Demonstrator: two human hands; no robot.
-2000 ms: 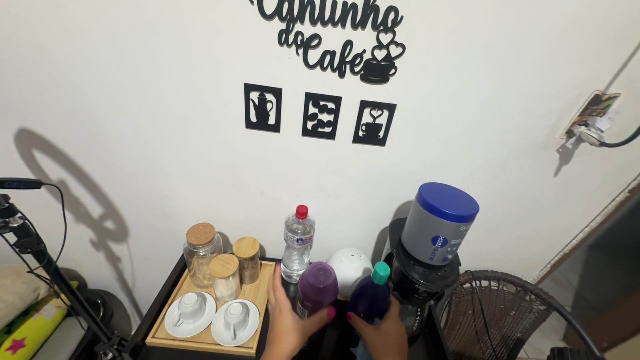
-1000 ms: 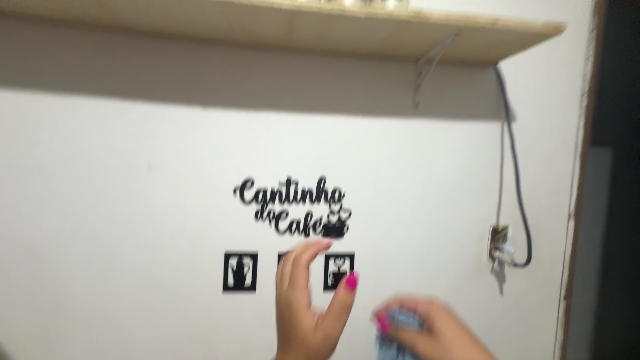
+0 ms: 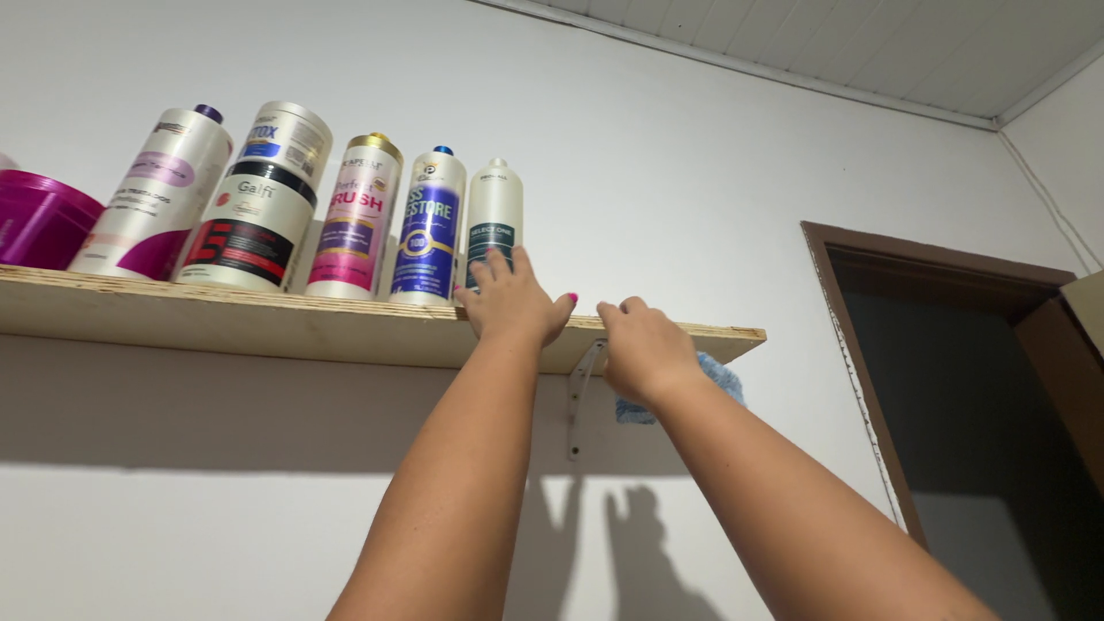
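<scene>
My left hand [image 3: 515, 297] is raised to the wooden shelf [image 3: 362, 325], its fingers spread in front of the lower part of a white bottle with a dark green label [image 3: 495, 194]; whether they touch it I cannot tell. My right hand [image 3: 649, 349] is closed on a blue fluffy cloth [image 3: 723, 377] by the shelf's right end; part of the cloth hangs below and behind the hand. Left of the green-labelled bottle stand a blue-labelled bottle [image 3: 429, 226] and a pink-and-white bottle with a gold cap [image 3: 354, 216].
Farther left are a white jar [image 3: 287, 138] stacked on a larger black-lidded jar [image 3: 250, 226], a tall white-and-purple bottle [image 3: 155, 190] and a magenta tub [image 3: 43, 220]. A metal bracket [image 3: 576, 405] supports the shelf. A brown door frame [image 3: 862, 388] stands at the right.
The view has swung up from the coffee table to the shelf. Two seconds ago my hands were at the purple and dark blue bottles; now they are raised to the shelf, the right with the cloth.
</scene>
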